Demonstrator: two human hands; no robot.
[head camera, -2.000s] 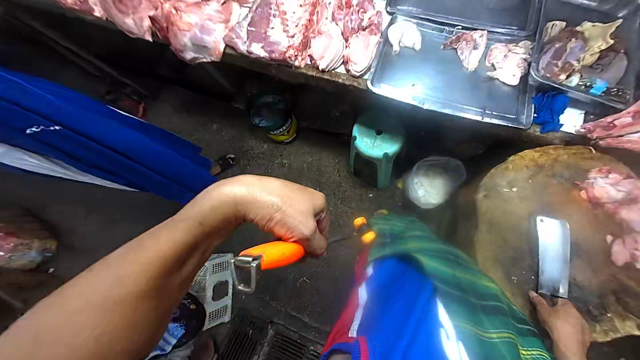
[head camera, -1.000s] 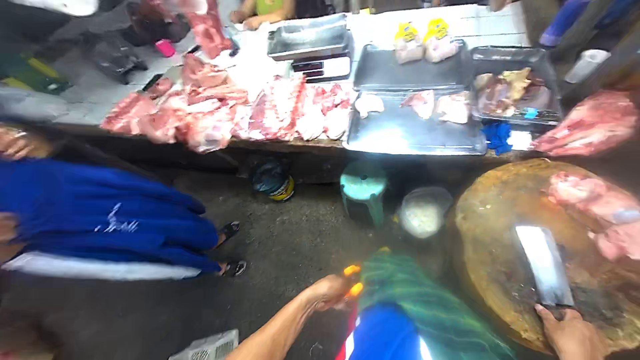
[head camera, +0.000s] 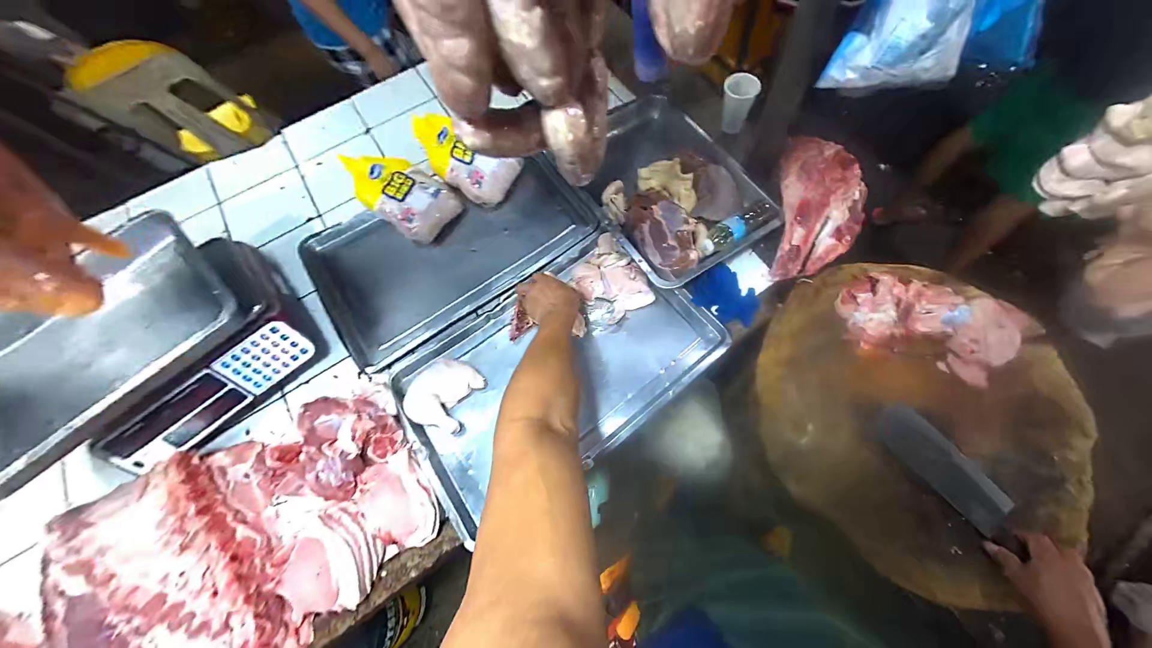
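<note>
My left hand (head camera: 551, 301) reaches over a metal tray (head camera: 648, 400), its fingers curled onto a piece of raw meat (head camera: 520, 320) whose ends show at both sides. Pale pink meat pieces (head camera: 612, 279) lie just right of it, and a white chicken leg piece (head camera: 439, 394) lies to its left. At the lower right my right hand (head camera: 1053, 580) is closed round the handle of a cleaver (head camera: 945, 468). The cleaver's blade lies over a round wooden chopping block (head camera: 828, 450), below cut raw meat (head camera: 936, 319).
Behind stand a dark tray (head camera: 450, 270), two yellow-topped bags of meat (head camera: 405, 198) and a tray of dark meats (head camera: 684, 211). Sausage-like meat (head camera: 540, 63) hangs overhead. Raw meat slabs (head camera: 171, 549) and a digital scale (head camera: 211, 396) are at left. People's arms show at the back.
My left hand has moved from near the orange-handled tool at my waist up to the meat on the tray. My right hand still holds the cleaver. The view has shifted toward the counter.
</note>
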